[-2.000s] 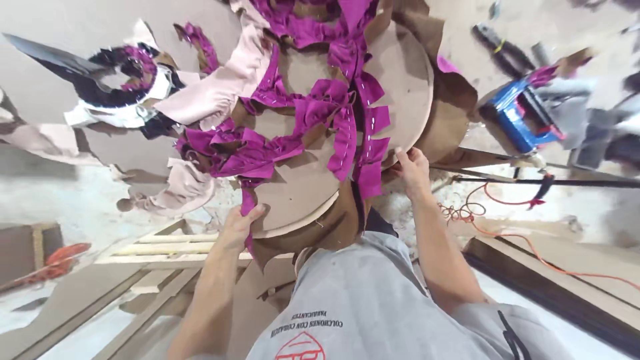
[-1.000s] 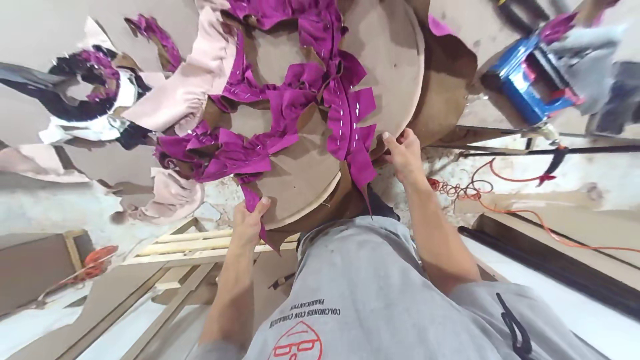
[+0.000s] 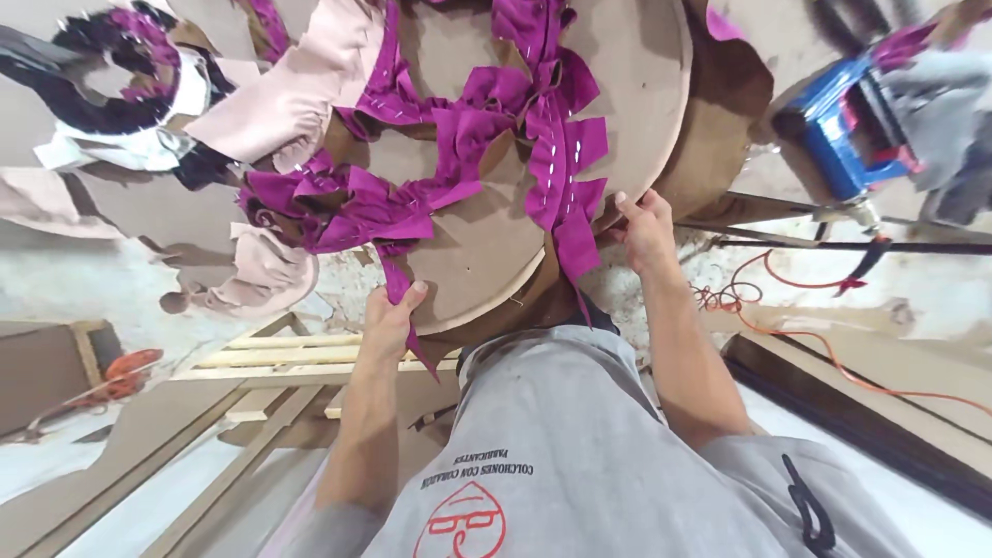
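Observation:
My left hand (image 3: 391,322) grips the lower left rim of a rounded, board-like panel (image 3: 480,263) in beige, thumb on top, beside a hanging magenta strip. My right hand (image 3: 645,229) pinches the edge of a second rounded beige panel (image 3: 632,101) at the right, fingers partly hidden beneath it. Gathered magenta fabric (image 3: 554,155) with rows of staples runs along and between the panels. Brown fabric (image 3: 721,108) shows under their edges. Pale pink gathered fabric (image 3: 302,85) lies across the upper left.
A blue staple gun (image 3: 849,132) with an air fitting lies at the right, pliers (image 3: 849,19) above it. Scissors (image 3: 31,58) and a ring of black and magenta fabric (image 3: 132,74) are at the upper left. An orange hose (image 3: 829,349) trails at the right; wooden slats (image 3: 287,356) stand lower left.
Both hands keep their hold on the panel edges. The magenta strips near my right hand hang differently than two seconds ago. The view has shifted slightly.

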